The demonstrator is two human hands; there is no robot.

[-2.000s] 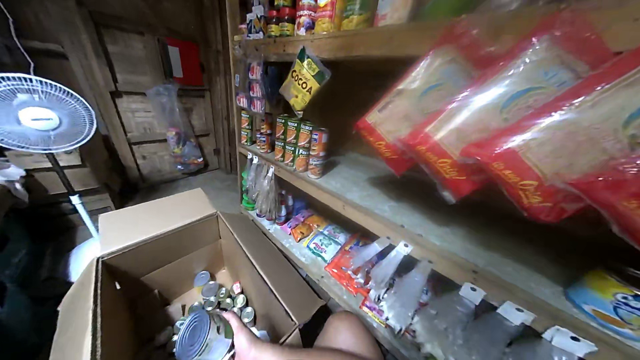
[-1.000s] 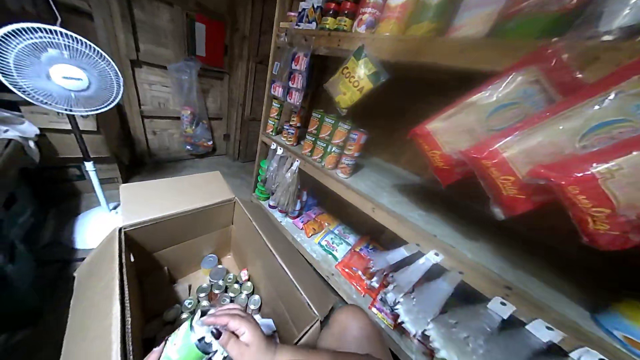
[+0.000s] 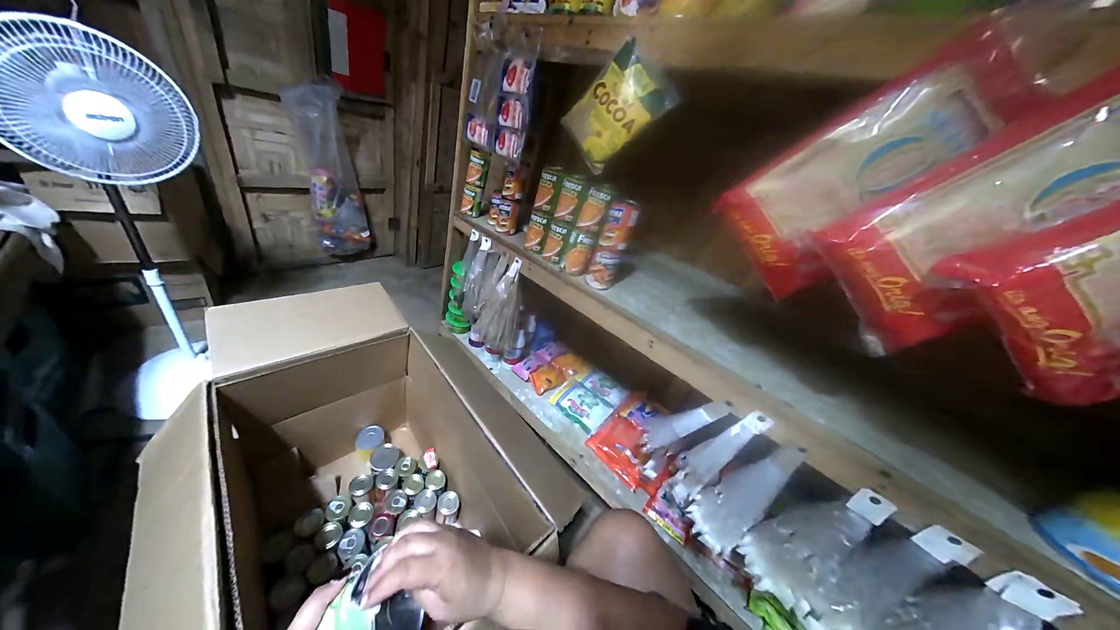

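Low in the view, my right hand (image 3: 437,569) rests with bent fingers on a green, white and dark item (image 3: 350,608), partly cut off by the bottom edge. Only the edge of my left hand (image 3: 315,604) shows, against the item's left side. Both hands are over the near end of an open cardboard box (image 3: 306,359). Many small metal cans (image 3: 360,514) stand upright in the box, just beyond my hands. A taller can (image 3: 370,440) stands at the far side of the group.
Wooden shelves (image 3: 665,350) run along the right, with stacked cans (image 3: 569,223), a hanging cocoa pack (image 3: 617,109), red-edged noodle packs (image 3: 910,157) and detergent-like sachets (image 3: 586,402). A white stand fan (image 3: 98,114) is at left. My bent knee (image 3: 626,551) is beside the box.
Two seconds ago a large can was in my hand over the box; now both hands are at the green and white item. The view has shifted left.
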